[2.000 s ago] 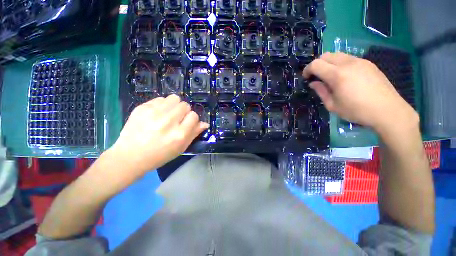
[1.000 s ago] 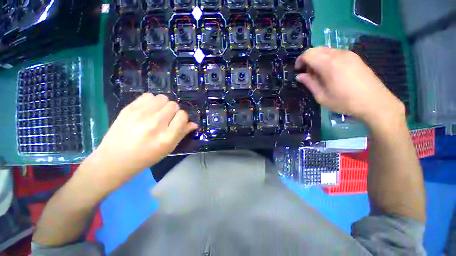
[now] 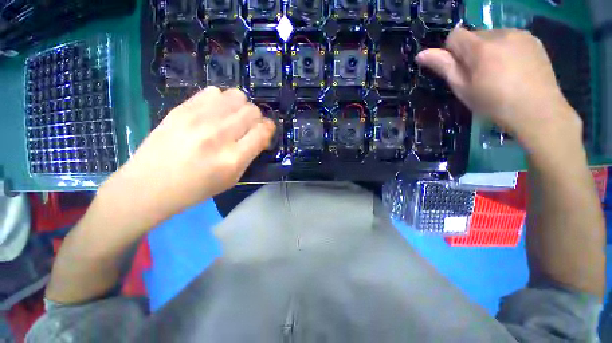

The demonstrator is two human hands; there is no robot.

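Note:
A large black blister tray lies in front of me, with dark square units in most pockets, such as a unit with red wires. My left hand is over the tray's near left pockets, fingers curled and fingertips low at a pocket. What is under them is hidden. My right hand is over the right end of the second row from the near edge, thumb and index fingertips bent toward each other. Whether they pinch a small part cannot be seen. Pockets just left of and below its fingertips show no round-centred unit.
A clear fine-grid tray lies left on the green mat. Another dark grid tray is partly behind my right hand. Glossy black trays are stacked far left. Red baskets and a labelled grid tray are below the bench edge.
The view has shifted, so the bench appears higher in the picture. Both hands stay over nearly the same tray pockets; the right hand's fingers have changed pose slightly.

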